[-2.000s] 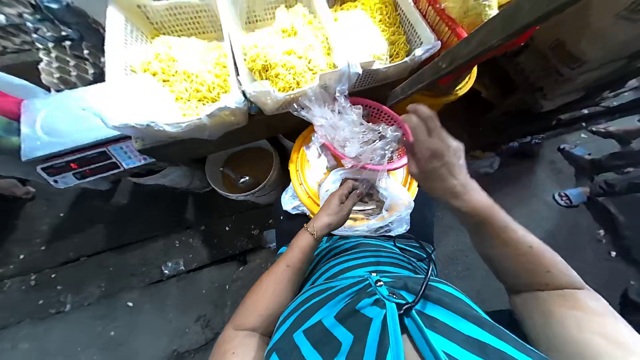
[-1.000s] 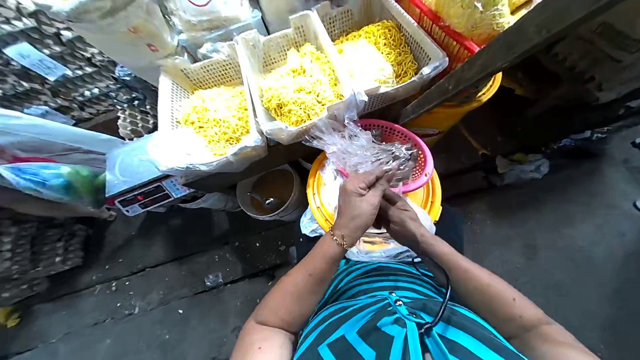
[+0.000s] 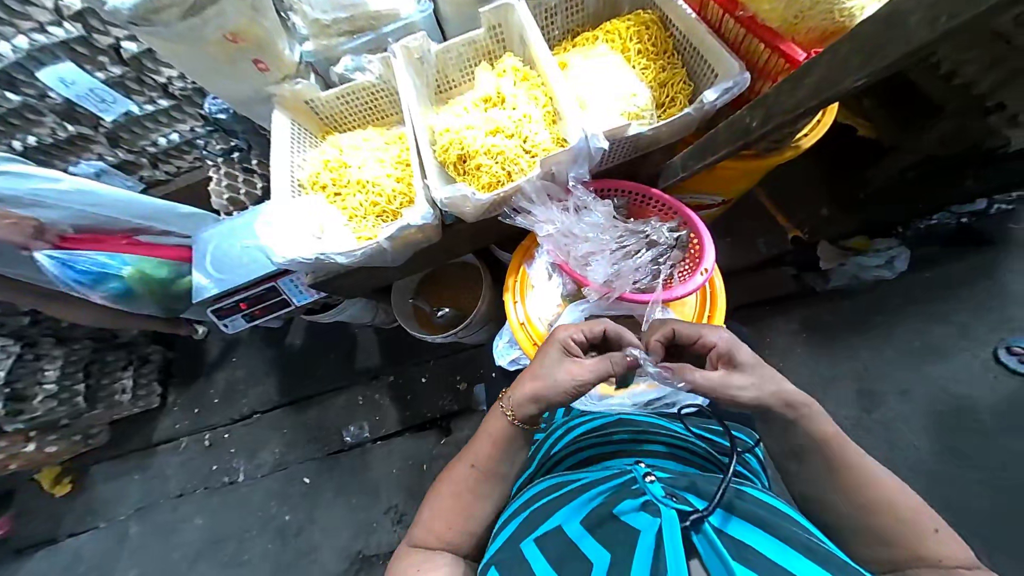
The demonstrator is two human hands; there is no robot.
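Observation:
My left hand and my right hand pinch a small clear plastic bag between their fingertips, close together above my lap. Just beyond them a pink perforated basket rests on the orange rim of a bucket. Clear plastic bags lie heaped in the basket and hang over its near left side. A white plastic bag spreads under my hands; what it holds is mostly hidden by them.
White crates of yellow noodles line the stall beyond. A digital scale stands at the left, near a pail of brown liquid. Another person's hand is at the far left. A wooden beam slants across the upper right.
Two seconds ago my hands were apart, the right one raised beside the pink basket. They have come together, and now a small plastic bag shows between them. The view has shifted.

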